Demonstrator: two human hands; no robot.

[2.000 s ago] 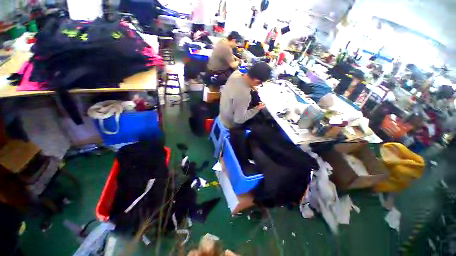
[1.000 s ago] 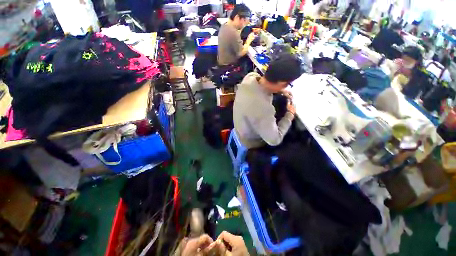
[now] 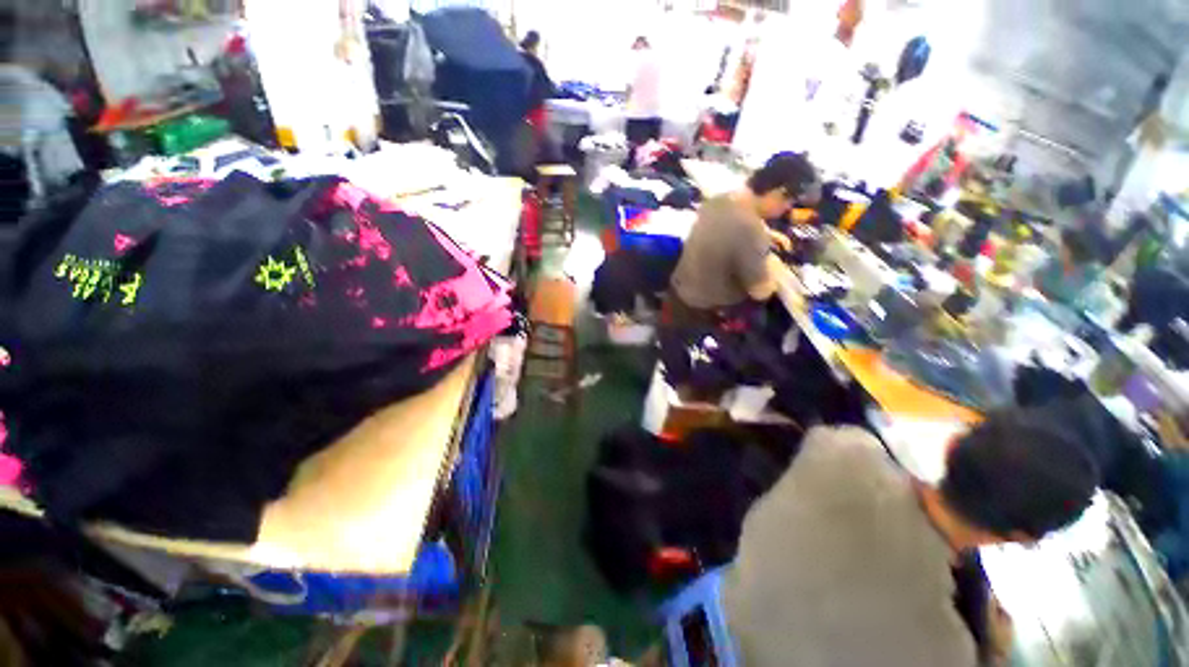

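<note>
A large pile of black garments with hot-pink splatter print (image 3: pixel 196 339) lies nearest in front of me on the left. Yellow-green lettering and a star show on its top. It rests on a light-wood table (image 3: pixel 372 502) and hangs over the front edge. A small, blurred, skin-toned shape (image 3: pixel 584 645) shows at the bottom edge; I cannot tell what it is. Neither of my hands can be clearly made out.
A green-floored aisle (image 3: pixel 548 456) runs ahead, with a wooden stool (image 3: pixel 553 306) beside it. A seated person in beige (image 3: pixel 848 560) is close at the lower right on a blue stool (image 3: pixel 704 619). Another seated person (image 3: pixel 730 248) works farther ahead at the sewing tables. Black fabric (image 3: pixel 652 502) is heaped between them.
The view has moved forward, so the garment table and the near seated person look larger and closer. The two hands seen together at the bottom edge no longer show clearly.
</note>
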